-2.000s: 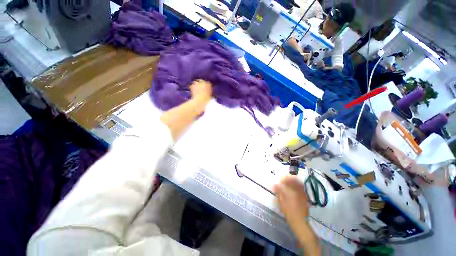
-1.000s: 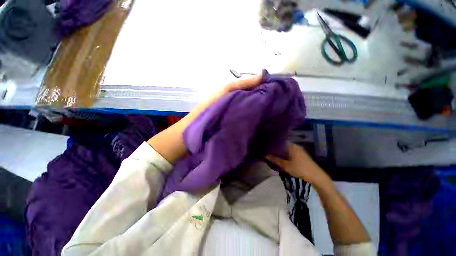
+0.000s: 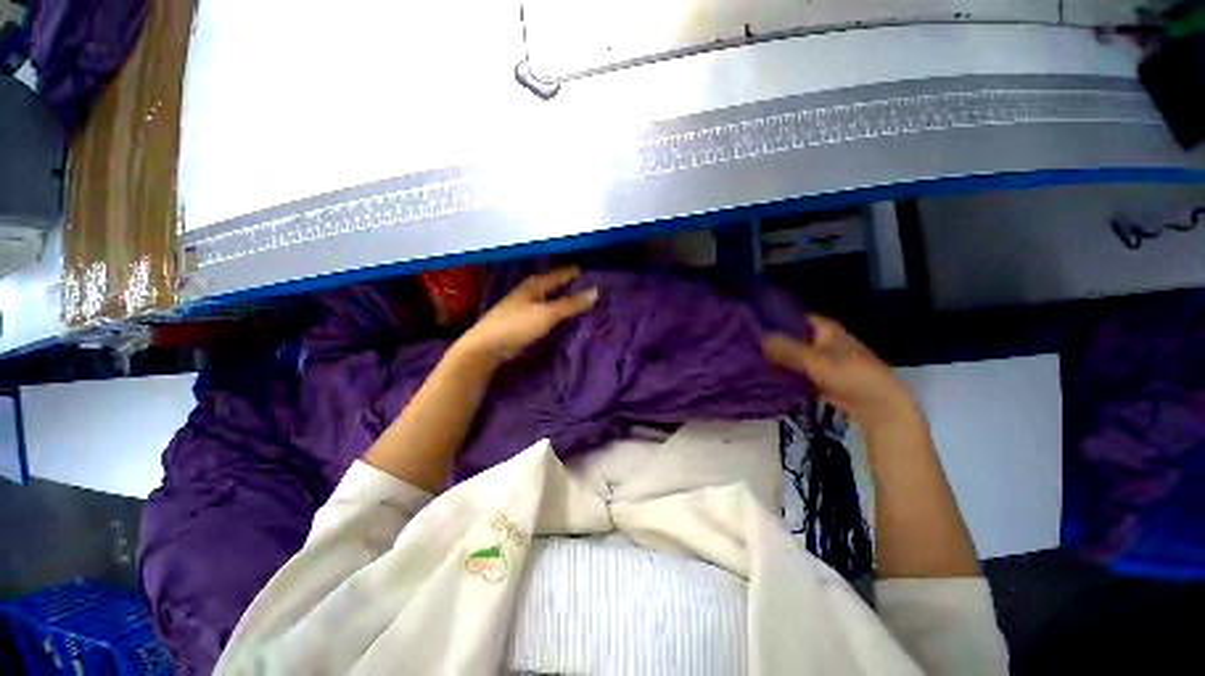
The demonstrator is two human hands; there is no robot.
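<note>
A dark purple garment piece [image 3: 661,346] lies crumpled across my lap, just below the table's front edge. My left hand [image 3: 535,317] rests at its upper left part, fingers bent; whether it grips the cloth is unclear. My right hand [image 3: 835,367] is at the cloth's right end with the thumb and fingers on its edge, slightly blurred. A bundle of dark strips [image 3: 833,495] hangs at my lap below my right hand. A larger purple heap [image 3: 251,515] lies to the left and meets the cloth on my lap.
The white machine table [image 3: 357,106] has a ruler strip along its blue front edge. Brown taped cardboard [image 3: 126,172] and purple cloth [image 3: 82,53] are at the far left. A blue crate [image 3: 86,627] is at lower left. More purple cloth [image 3: 1150,423] lies at right. A black object [image 3: 1176,86] sits at upper right.
The purple piece has gone from the tabletop, over its front edge, down to my lap. Both hands have come down with it and are wider apart. The view has tilted down; the scissors are out of view.
</note>
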